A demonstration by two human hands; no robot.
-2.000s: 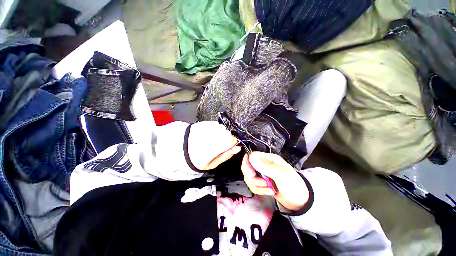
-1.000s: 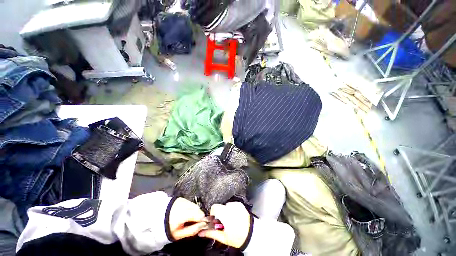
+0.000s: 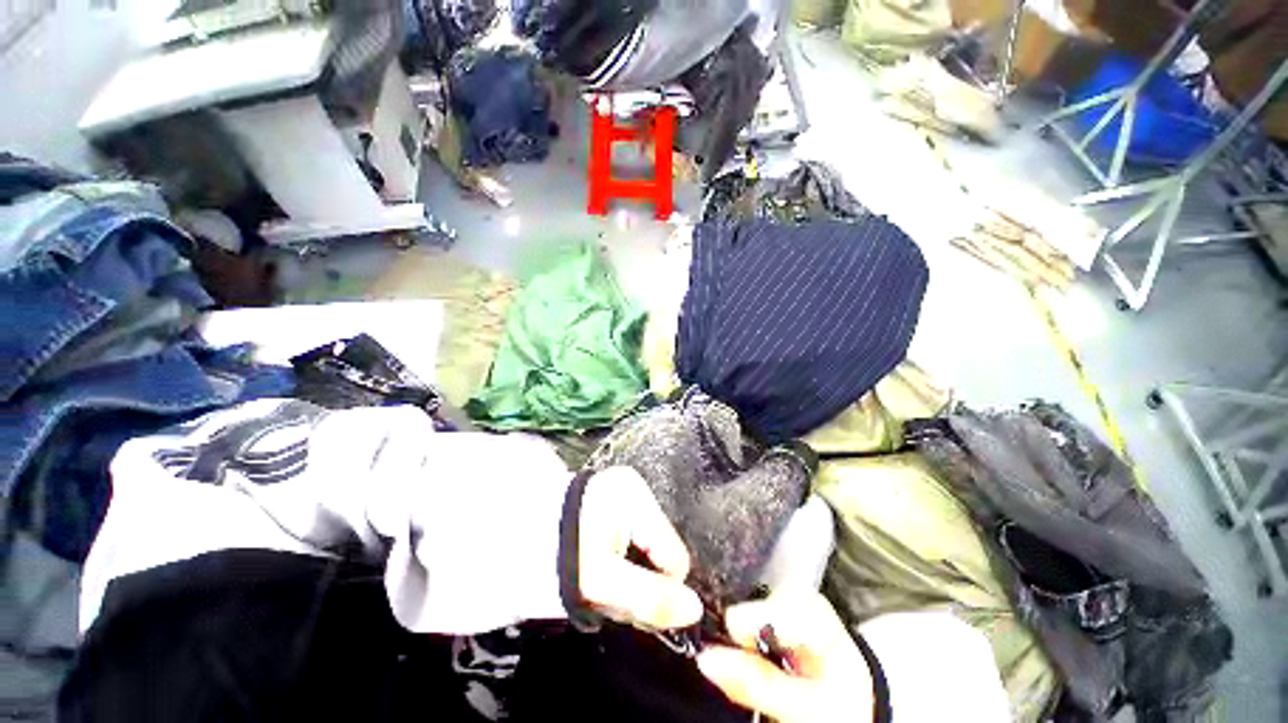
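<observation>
The mottled grey-black denim garment (image 3: 713,494) lies on the lap at lower centre. My left hand (image 3: 636,554) pinches a dark edge of it, its fingers bent. My right hand (image 3: 791,657) is close beside, lower and to the right, with its fingers bent around a small dark thing that is too blurred to name. The fingertips of both hands nearly meet. The part of the garment under the hands is mostly hidden by them and by the dark clothing.
Blue jeans (image 3: 85,325) heap at left beside a white board (image 3: 382,319) with a folded black denim piece (image 3: 360,370). Beyond the lap are green cloth (image 3: 572,346) and navy pinstriped cloth (image 3: 798,311). Olive sacks (image 3: 911,523) and grey-black jeans (image 3: 1074,523) lie right. A red stool (image 3: 631,158) stands farther off.
The view tilted up from the lap to the floor, then shifted slightly. Since one second ago, my left forearm reaches farther right across the board and both hands appear farther right, fingertips still close together.
</observation>
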